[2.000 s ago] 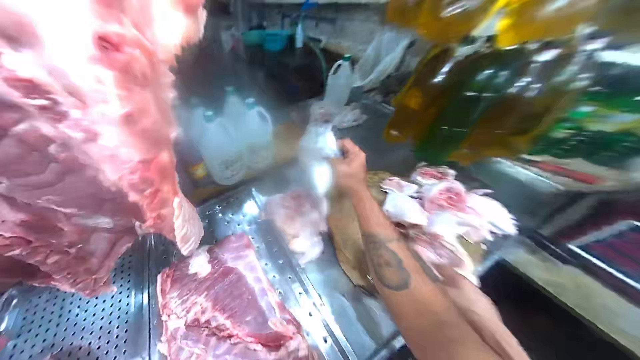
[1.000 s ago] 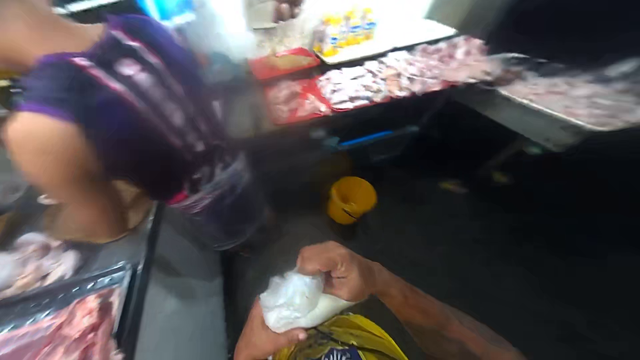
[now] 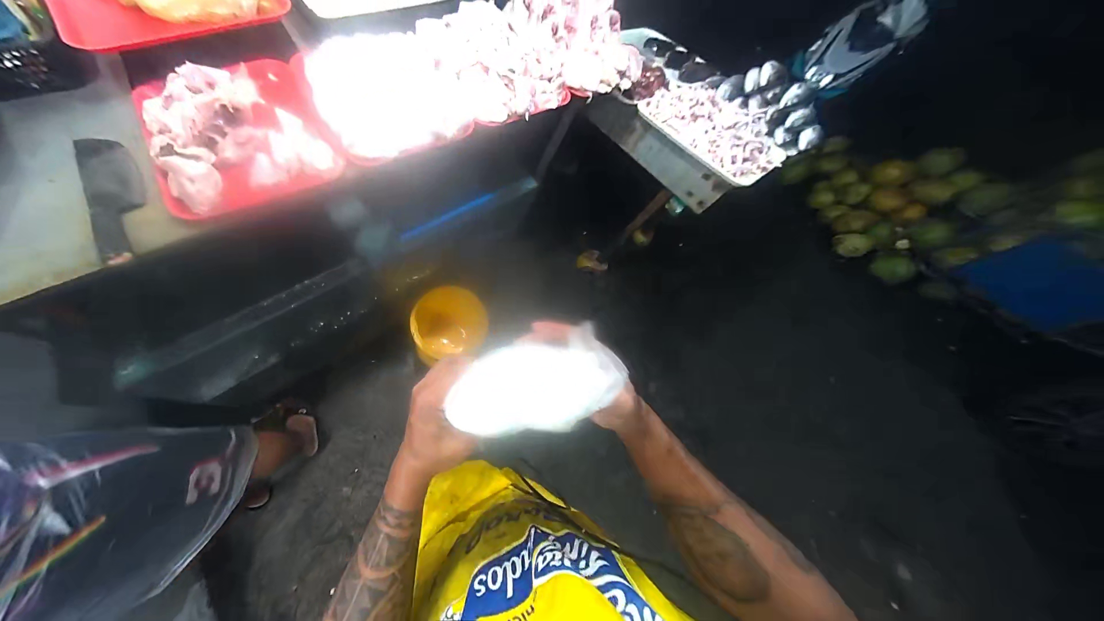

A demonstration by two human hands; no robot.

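Between my two hands, in front of my yellow apron [image 3: 509, 535], is a white plastic bag [image 3: 535, 388], so overexposed that its contents cannot be told. My left hand [image 3: 438, 414] grips its left end. At the right end, my right hand [image 3: 617, 405] holds it too, with the fingers mostly hidden by the bag and glare. Just beyond my left hand an orange-yellow bucket [image 3: 448, 323] stands on the dark floor.
Red trays [image 3: 250, 194] of raw meat line the counter ahead, with a cleaver [image 3: 108, 194] at its left. A metal tray [image 3: 690, 168] of chopped meat juts out at right, near a heap of green fruit [image 3: 893, 203]. A person in a clear plastic apron [image 3: 121, 509] is at lower left.
The view has swung from the hanging meat and metal counter to the floor and trays. Both hands have lifted the white bag higher in view than one second ago.
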